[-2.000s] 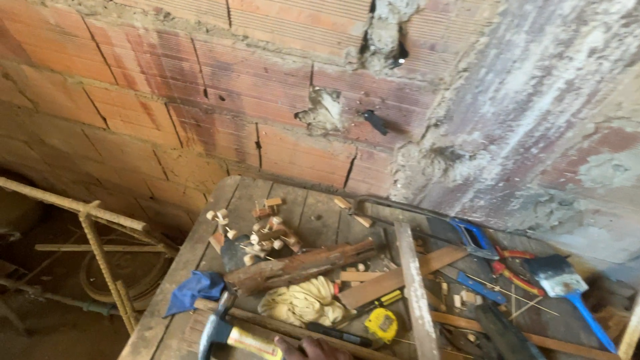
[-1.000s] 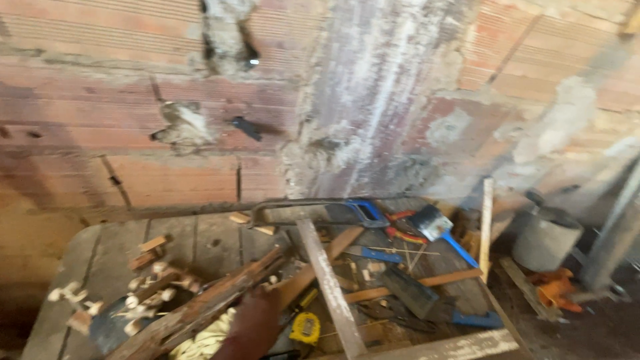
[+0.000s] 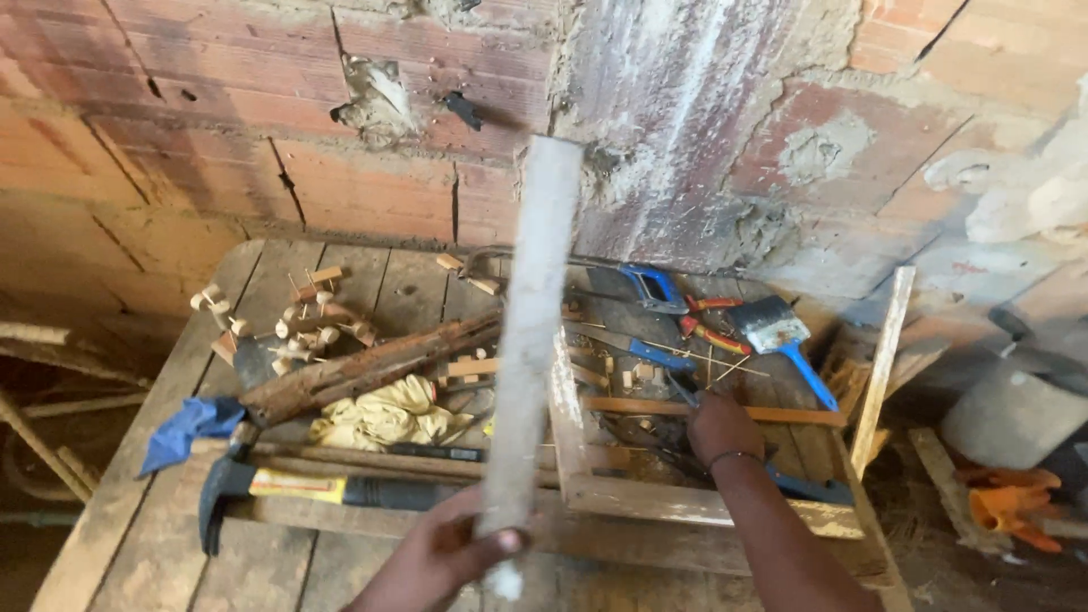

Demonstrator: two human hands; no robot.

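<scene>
My left hand [image 3: 463, 548], low in the middle, grips a pale wooden strip [image 3: 535, 314] near its lower end; the strip stands up in front of the table. My right hand [image 3: 722, 433] is over the tools at the right, its fingers on a dark, narrow tool [image 3: 682, 389] whose kind is unclear. A white-worn wooden frame piece [image 3: 646, 497] lies beneath my right forearm. Near the right hand are a blue-handled blade tool [image 3: 659, 353], a reddish wooden strip [image 3: 786, 415] and a paintbrush [image 3: 778, 327]. A claw hammer [image 3: 297, 487] lies left of my left hand.
On the plank table [image 3: 272, 565] are pale yellow gloves [image 3: 387, 415], a blue cloth [image 3: 191, 429], a rough wood piece [image 3: 365, 365], small wooden parts [image 3: 302, 327], a hacksaw [image 3: 654, 289] and red-yellow pliers [image 3: 714, 331]. A brick wall [image 3: 365, 178] rises behind. Orange gloves [image 3: 1011, 506] lie at the right.
My left hand now holds the pale strip upright. My right hand is among the tools at the right. The view has shifted.
</scene>
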